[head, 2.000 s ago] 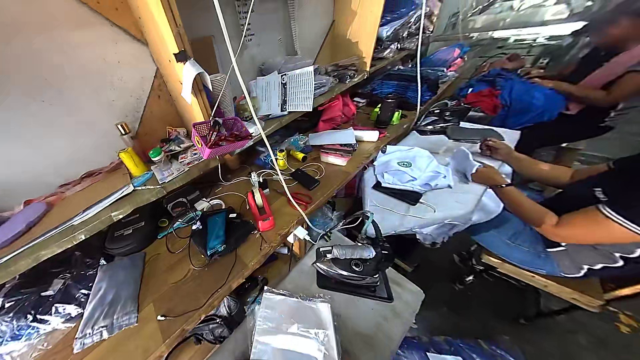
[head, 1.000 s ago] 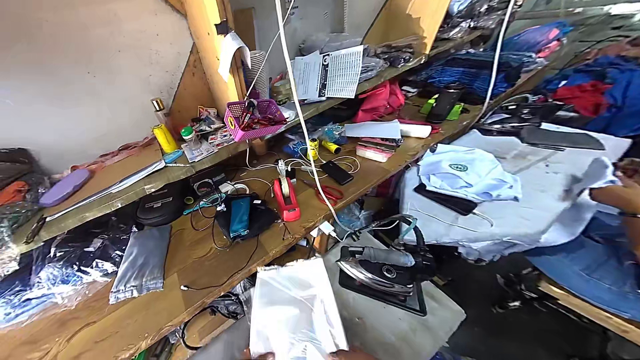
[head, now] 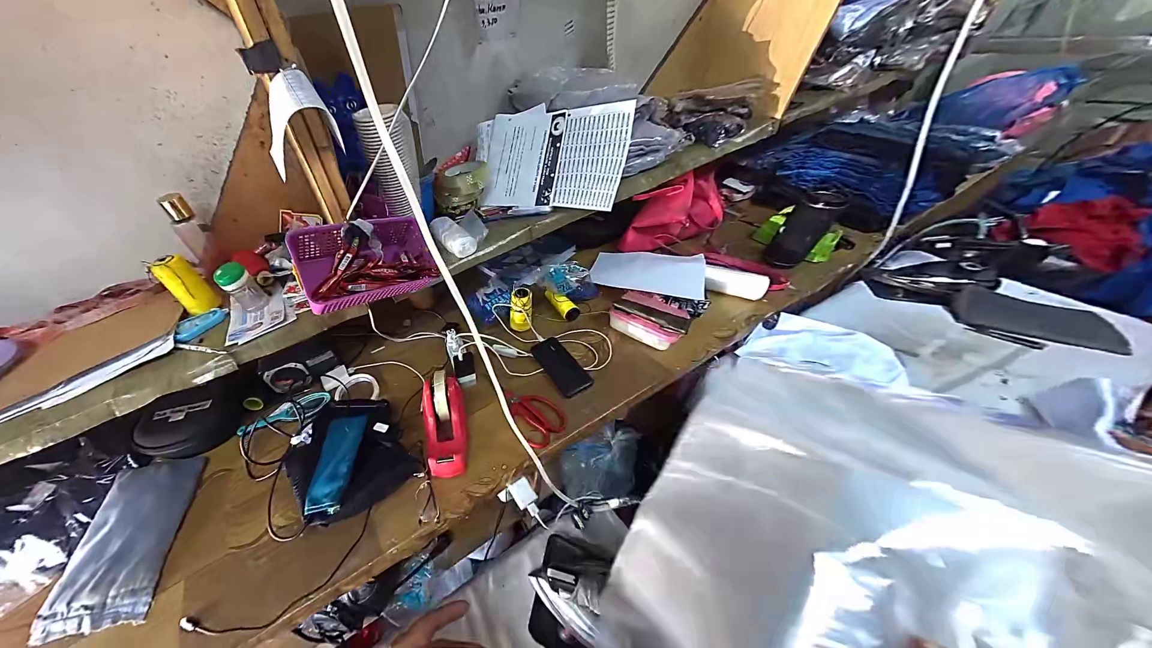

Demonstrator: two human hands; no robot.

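Observation:
Clear plastic bags or sheeting (head: pixel 837 504), silvery with glare, fill the lower right close to the camera, raised over part of the ironing surface. A sliver of my right hand (head: pixel 925 642) shows at their bottom edge; the rest of it is hidden. My left hand (head: pixel 436 628) is at the bottom edge, left of the plastic, with its fingers apart and nothing seen in them. Between hand and plastic the electric iron (head: pixel 562 598) is partly covered. A pale folded garment (head: pixel 823 349) shows behind the plastic.
The wooden bench holds a red tape dispenser (head: pixel 445 423), red scissors (head: pixel 537 420), a phone (head: pixel 562 366) and a folded grey cloth (head: pixel 121 549). A white cable (head: pixel 432 234) hangs across the view. A purple basket (head: pixel 360 261) sits on the shelf.
The clear plastic, lower and smaller in view a second ago between both hands, is now raised toward the right, over the iron. My left hand is off it. The co-worker's arm has mostly left view.

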